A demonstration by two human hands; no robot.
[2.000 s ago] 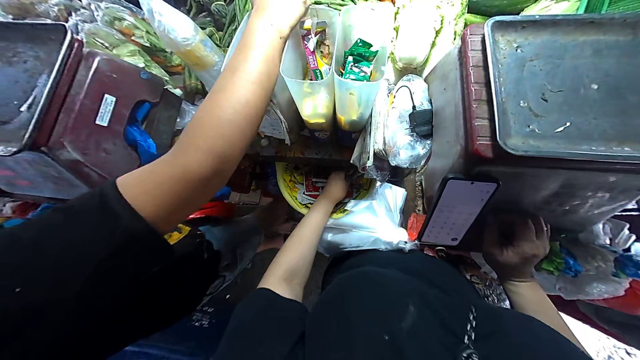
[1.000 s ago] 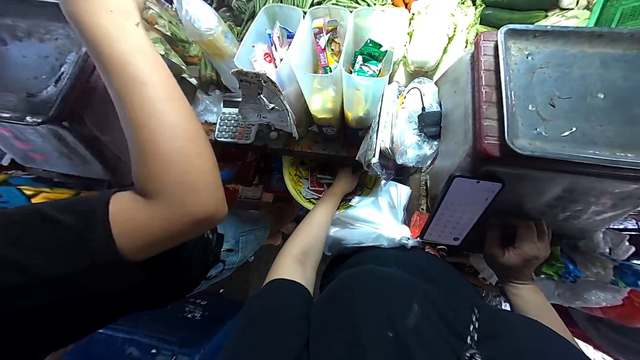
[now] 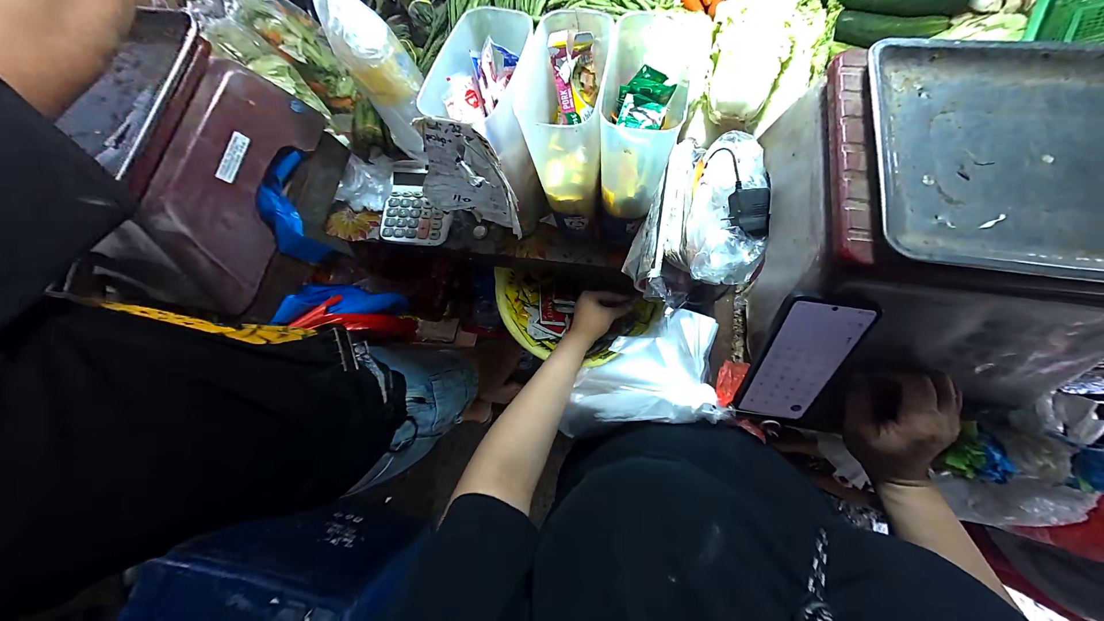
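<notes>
My left hand [image 3: 602,312] reaches into a round yellow tub [image 3: 511,321] that holds small printed packets; its fingers are partly in shadow beneath the shelf edge. White plastic bags [image 3: 638,379] lie beside the tub, against my black shirt. My right hand [image 3: 904,423] rests with curled fingers at the side of a dark box, just right of a smartphone [image 3: 808,358] whose lit screen shows a calendar or keypad-like grid. The phone leans against the box, and I cannot tell whether the hand touches it.
Clear plastic bins [image 3: 565,164] of sachets stand ahead, beside a calculator [image 3: 414,216] and written cardboard [image 3: 466,172]. A metal tray [image 3: 992,155] tops the right box [image 3: 854,155]. A wrapped black adapter [image 3: 749,211] lies near. Another person's arm [image 3: 60,52] and body fill the left.
The other person's arm has moved toward the upper left, uncovering the calculator and a maroon lid. My left hand stays in the yellow tub, and my right hand stays beside the phone.
</notes>
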